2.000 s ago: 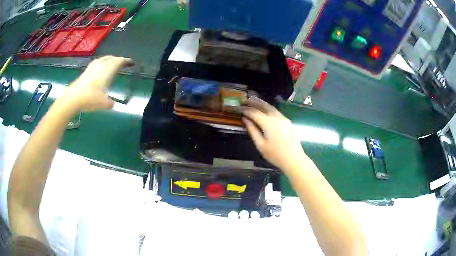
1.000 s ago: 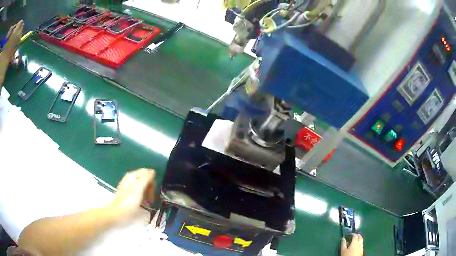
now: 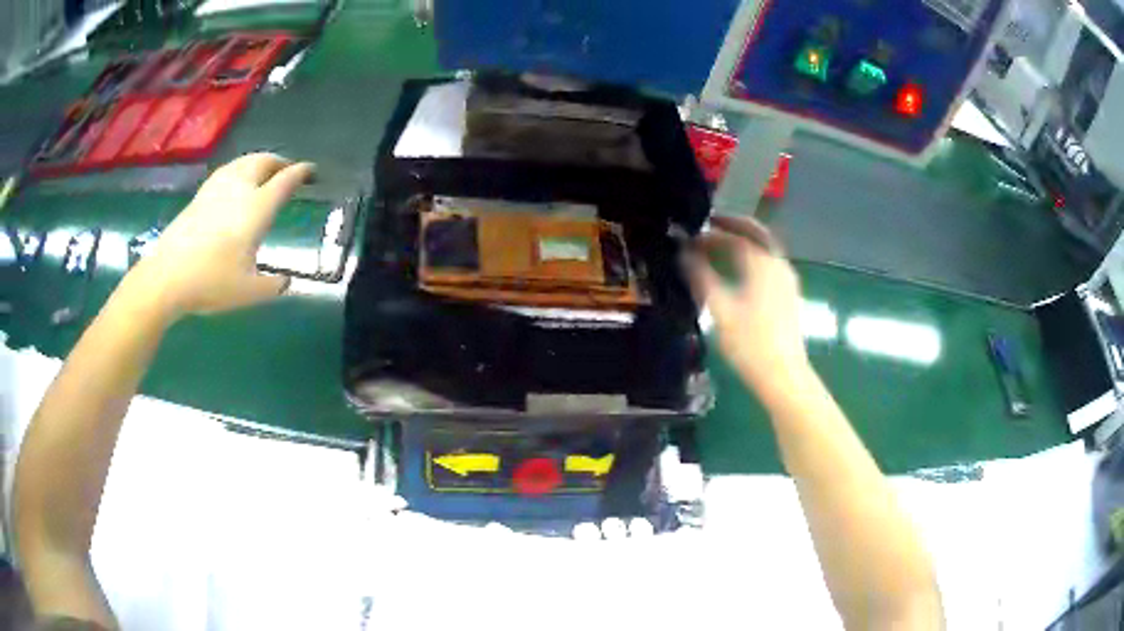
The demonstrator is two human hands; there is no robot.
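Observation:
The orange-brown fixture (image 3: 512, 253), with a dark patch at its left and a small pale window, lies inside the black guard (image 3: 444, 358). A dark edge shows at its right end. My left hand (image 3: 222, 247) is left of the guard, thumb and fingers apart around the left end of a dark phone frame (image 3: 335, 234); whether it grips the frame is unclear. My right hand (image 3: 754, 302) is blurred at the guard's right edge, fingers bent; whether it holds anything is unclear.
The grey press block (image 3: 561, 133) stands behind the fixture. The red stop button (image 3: 537, 476) is on the front panel. More frames lie on the green belt, left and far right (image 3: 1007, 372). A red tray (image 3: 160, 113) is upper left, a control box (image 3: 851, 68) upper right.
The fixture, out of sight a second ago, shows in front of the press block. My right hand has left a frame on the right belt and is at the guard. The view has turned.

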